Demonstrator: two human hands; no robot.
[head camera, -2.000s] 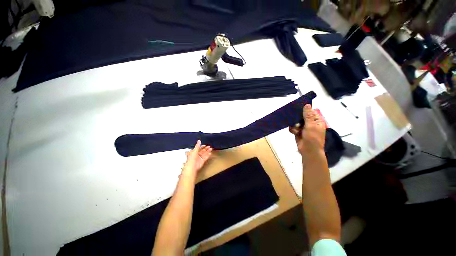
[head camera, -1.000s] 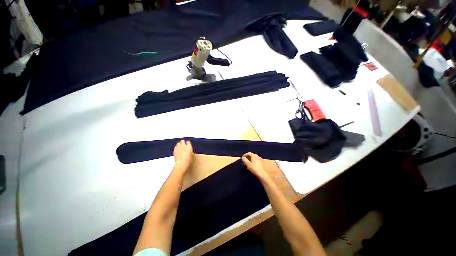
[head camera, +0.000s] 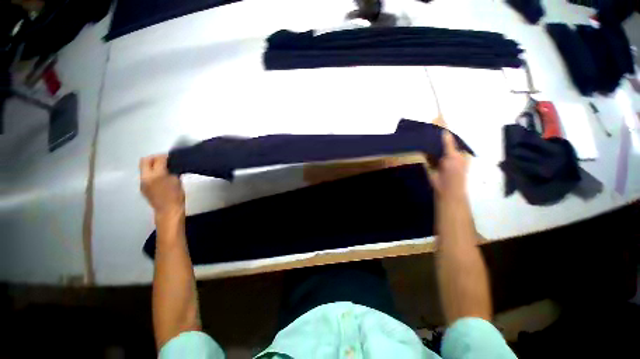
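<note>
A long dark navy cut panel (head camera: 316, 147) is stretched sideways between my hands above the white table. My left hand (head camera: 161, 184) grips its left end, and a corner hangs down beside the hand. My right hand (head camera: 449, 160) grips it near its right end, where the fabric flares and folds past my fingers. Another dark panel (head camera: 316, 219) lies flat at the near table edge, partly over the tan board. A long gathered bundle of dark pieces (head camera: 393, 49) lies beyond the held panel.
A crumpled dark fabric piece (head camera: 539, 165) lies at the right, by a red object (head camera: 549, 119) and scissor handles. Folded dark pieces (head camera: 593, 57) sit at the upper right. The cutter's base (head camera: 368, 10) shows at the top edge. A flat dark stand base (head camera: 63, 120) is at the left.
The panel lying under my hands is now lifted and held at both ends. My hands have moved apart. The view has shifted left and down, showing the stand base and my shirt.
</note>
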